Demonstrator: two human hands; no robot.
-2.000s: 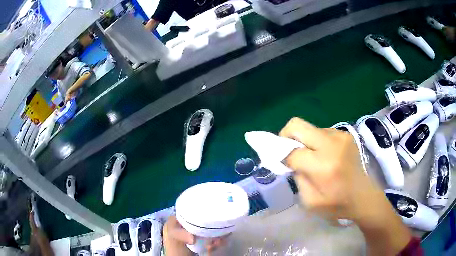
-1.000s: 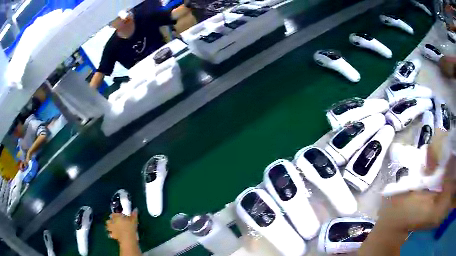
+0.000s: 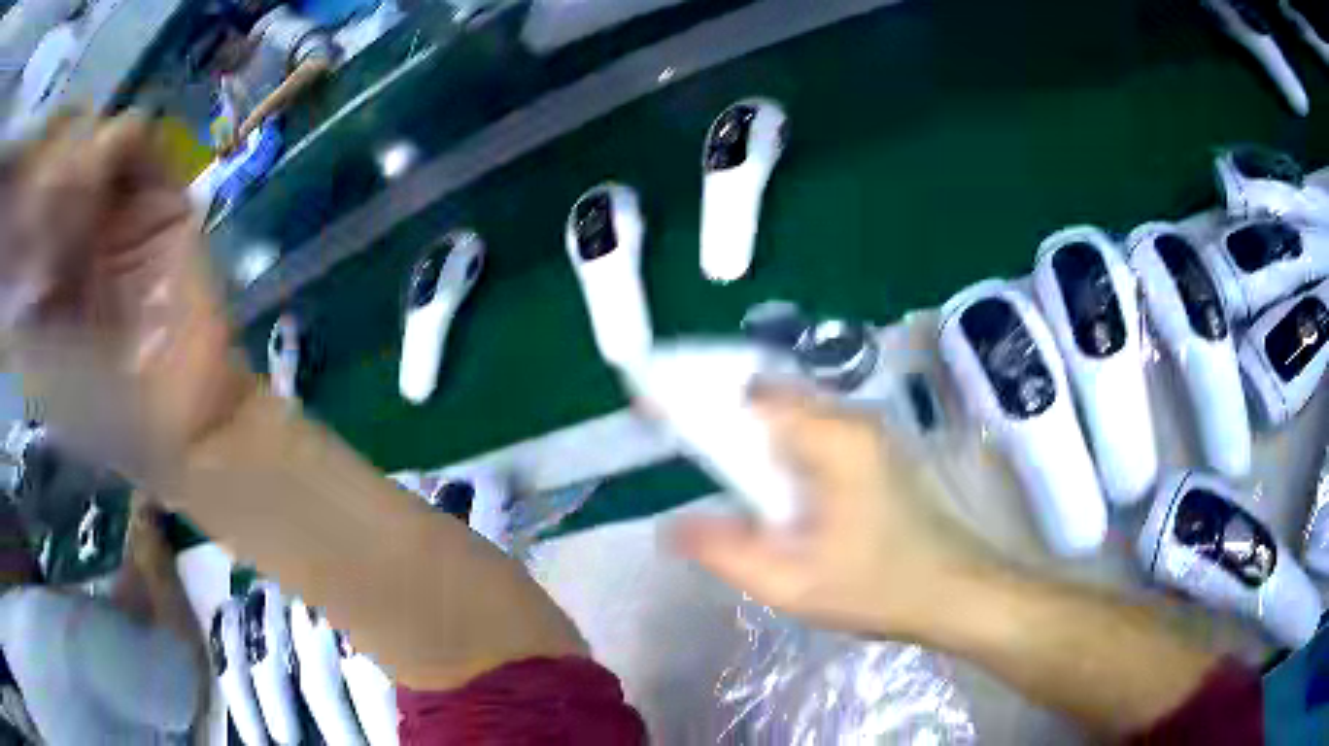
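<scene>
My right hand (image 3: 838, 539) is in the middle, holding the folded white wiping cloth (image 3: 724, 415) between thumb and fingers. The cloth's upper edge overlaps the lower end of a white handset (image 3: 605, 270) on the belt in the picture; whether they touch cannot be told. My left hand (image 3: 124, 277) is raised at the upper left, strongly blurred, with its fingers partly curled; I cannot tell whether it holds anything. Another handset (image 3: 474, 500) shows partly behind my left forearm, beside clear film.
The green belt (image 3: 933, 161) carries spaced handsets. Several handsets (image 3: 1028, 408) lie along the bench at right, others (image 3: 277, 663) at lower left. Crinkled clear film (image 3: 860, 685) lies at the bottom. The solvent bottle's open round top (image 3: 835, 350) is behind my right hand. People are at left.
The view has shifted. My left hand has let go of the handset on the belt and is now raised at the upper left. My right hand has moved from the right-hand handsets to the middle.
</scene>
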